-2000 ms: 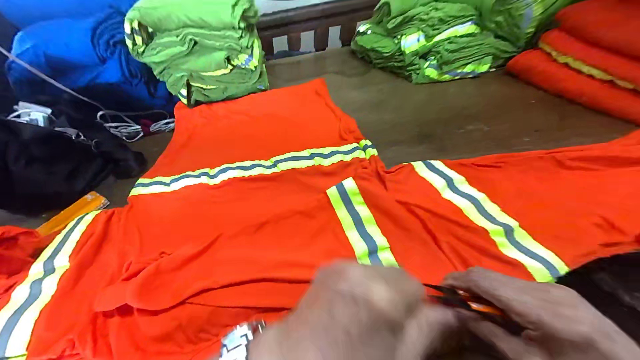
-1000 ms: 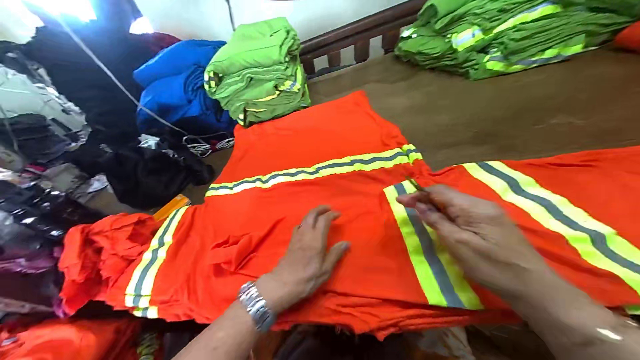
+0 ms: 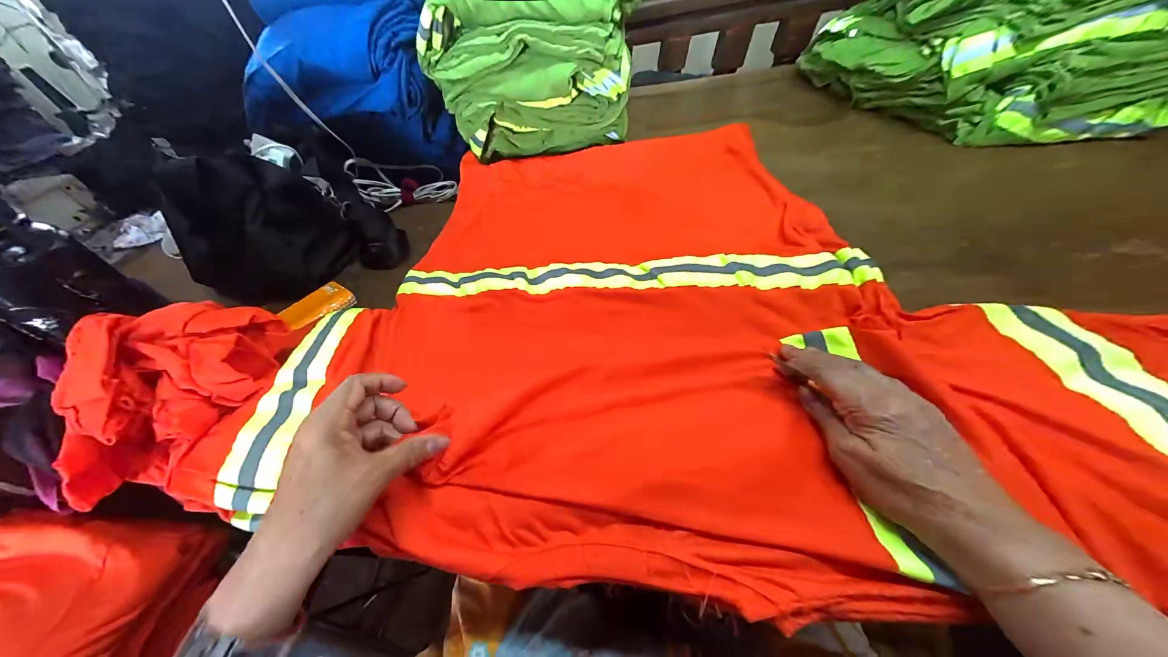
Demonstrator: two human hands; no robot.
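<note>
An orange garment with yellow and grey reflective bands lies spread out, its loose edge toward me. My left hand is over its left part, fingers loosely curled and thumb apart, beside a small raised fold; nothing shows between them. My right hand rests over the short vertical reflective strip at the right, covering its middle. Between its thumb and fingers is a small pointed tool, mostly hidden, its dark tip pointing left. The garment's bunched left part lies beyond my left hand.
Folded green garments and blue cloth stand at the back of the brown table. More green garments lie back right. A black cloth item, coiled white cable and orange packet are at the left.
My left hand has moved left across the garment, and its spread fingers have curled. The right hand stays by the top of the short strip, still with the small tool. The view has shifted.
</note>
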